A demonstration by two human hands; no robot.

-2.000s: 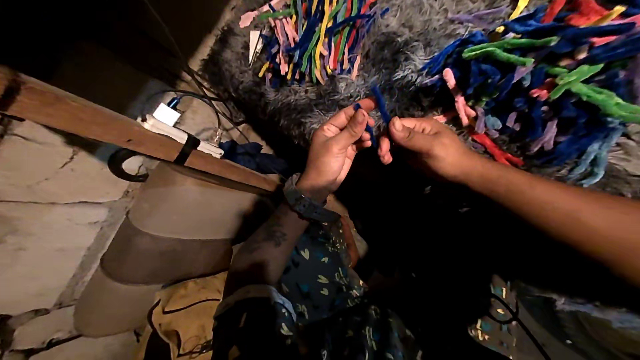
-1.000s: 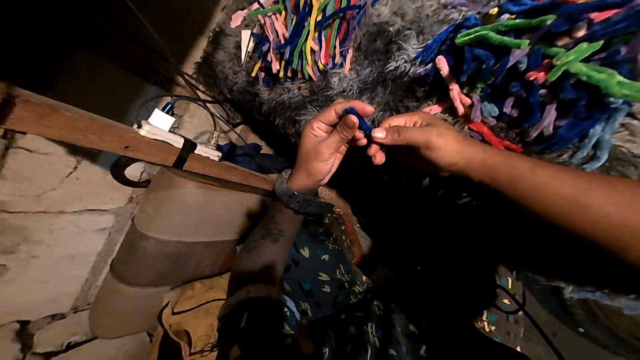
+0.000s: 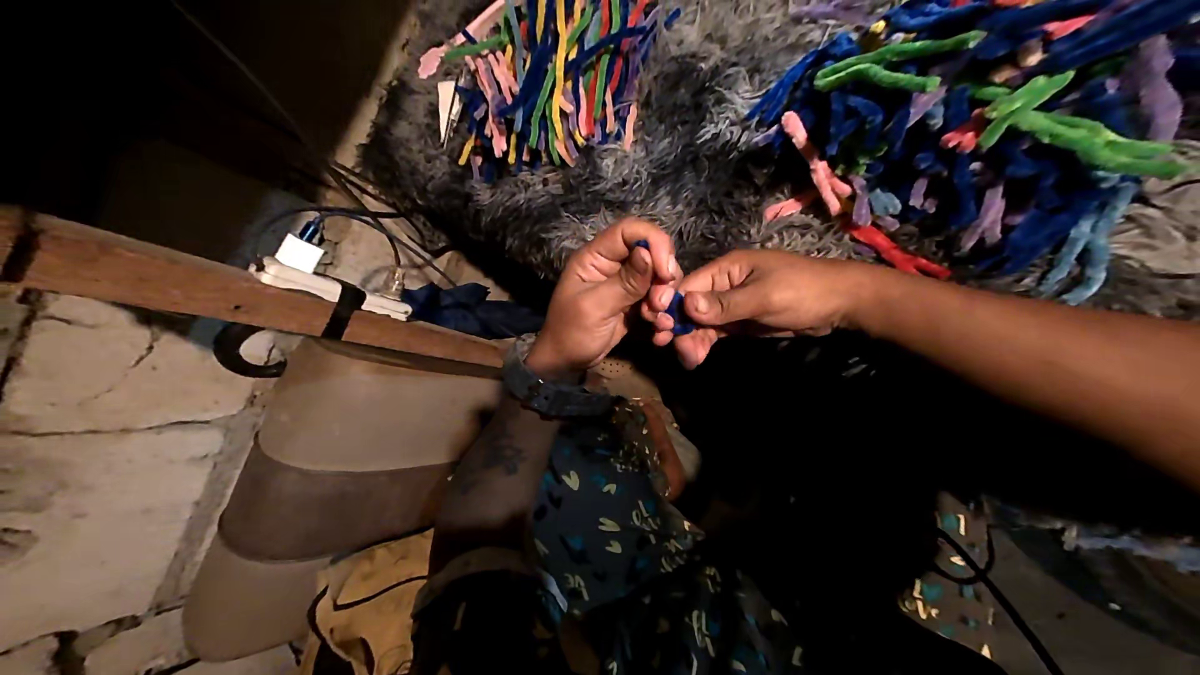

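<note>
A short blue fuzzy strip [image 3: 677,313] is pinched between the fingers of both hands, mostly hidden by them. My left hand [image 3: 605,291] is closed around one part, with a bit of blue showing at its fingertips. My right hand [image 3: 750,295] grips the strip between thumb and fingers, close against the left. Beyond the hands, on a grey shaggy rug [image 3: 694,112], lie a row of multicoloured fuzzy strips [image 3: 562,75] and, to the right, a larger loose heap of blue, green, red and purple ones [image 3: 1012,141].
At the left, a wooden beam [image 3: 150,281] carries a white power strip [image 3: 328,287] with a white charger [image 3: 299,253] and dark cables. Below it are brown rounded panels [image 3: 337,412] and a yellow-brown cloth bag [image 3: 370,591]. A white pointed piece [image 3: 448,111] lies beside the row.
Two seconds ago the blue strip stood out between both hands; now the fingers cover most of it. The hands have stayed close together.
</note>
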